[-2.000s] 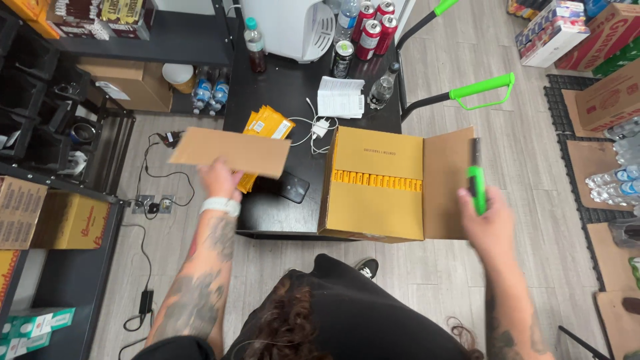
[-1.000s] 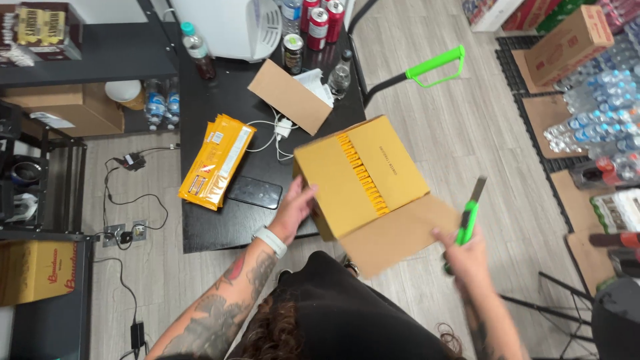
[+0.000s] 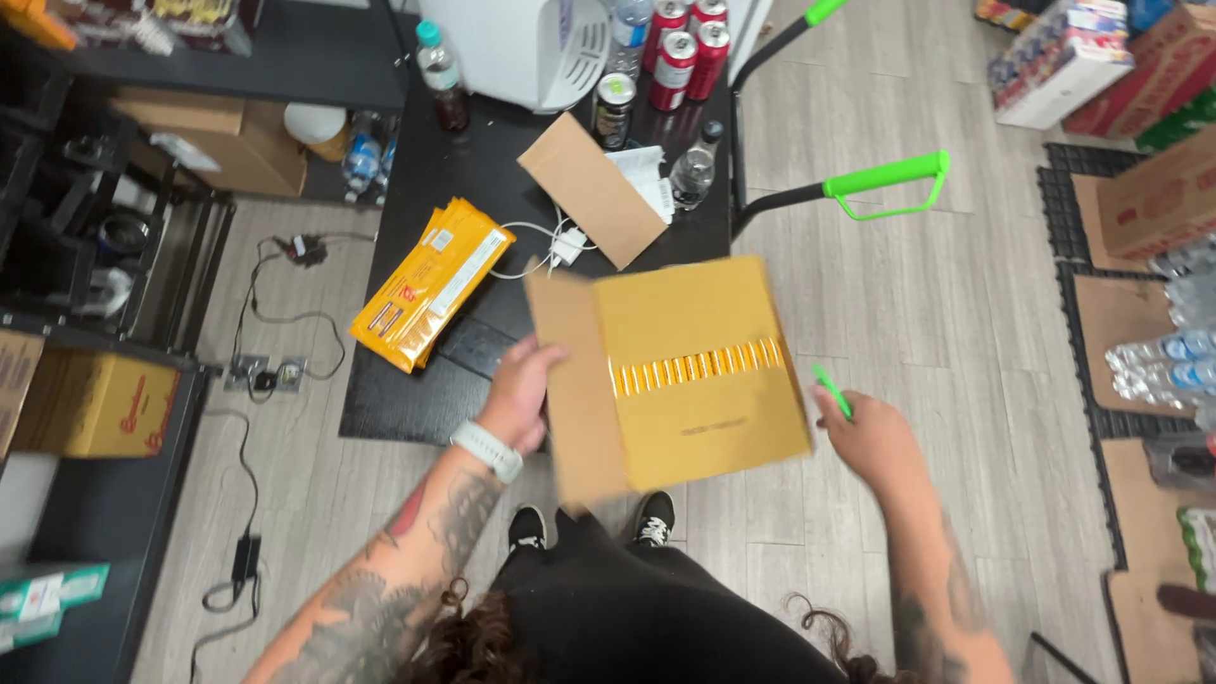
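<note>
A cardboard box (image 3: pixel 703 427) with a row of yellow packets (image 3: pixel 698 369) showing between its top flaps is at the near edge of the black table (image 3: pixel 389 408). Its left side flap stands out, and my left hand (image 3: pixel 524 389) grips that flap's outer edge. At the box's right side my right hand (image 3: pixel 860 427) is closed around a green-handled knife (image 3: pixel 832 391), whose blade I cannot make out. A cut-off cardboard piece (image 3: pixel 594 190) lies beyond the box, partly over a paper. Yellow packets (image 3: pixel 432 285) are stacked to the left.
A white charger (image 3: pixel 568 247) and cable, a clear bottle (image 3: pixel 696 166), a dark can (image 3: pixel 614 109), red cans (image 3: pixel 674 71) and a white appliance (image 3: pixel 522 47) share the table. A green-handled cart frame (image 3: pixel 883 176) stands right. Black cables (image 3: pixel 249 475) cross the floor at left.
The box has turned, its outspread flap now at the left. My left hand set the loose cardboard piece down on the table between the two earlier frames. The right hand still has the knife.
</note>
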